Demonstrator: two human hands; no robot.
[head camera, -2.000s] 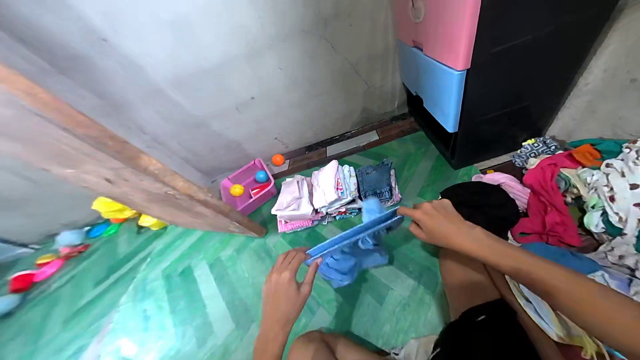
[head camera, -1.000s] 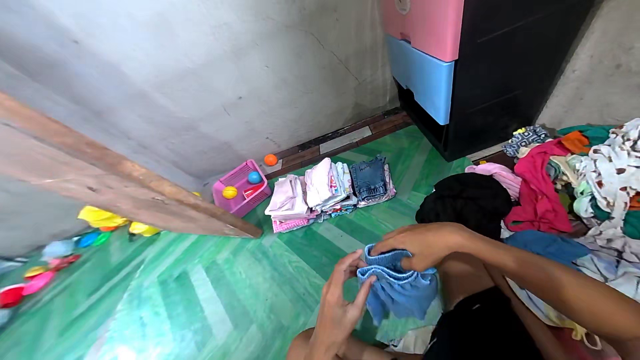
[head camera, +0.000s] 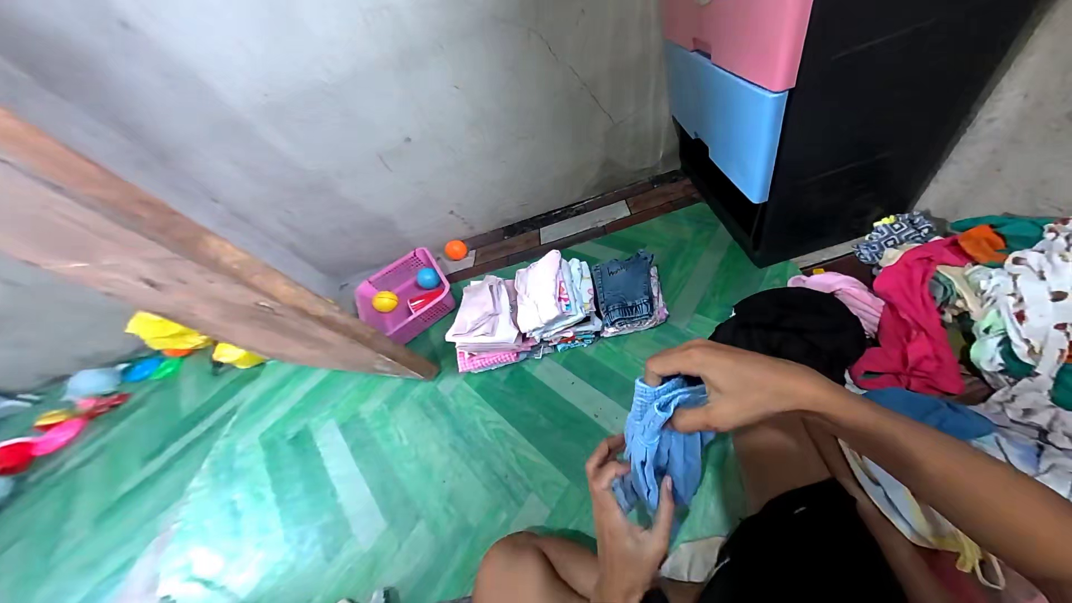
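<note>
A small light-blue garment with a gathered elastic waistband hangs bunched between my two hands above the floor. My right hand pinches it at the waistband, thumb in front and fingers partly behind the cloth. Lower down, my left hand holds its lower left side between thumb and fingers. Beyond them on the floor stand folded clothes in side-by-side stacks: a pale pink stack, a white and pink stack and a stack topped by folded denim.
A pink plastic basket with small balls stands by the wall, an orange ball beside it. A wooden door edge juts in at left, toys behind it. A black drawer unit stands at back right, near a heap of loose clothes.
The blue garment was stretched out between my hands, then held bunched near my lap. Now it hangs more upright, with my left hand lower on it. The folded stacks stay put.
</note>
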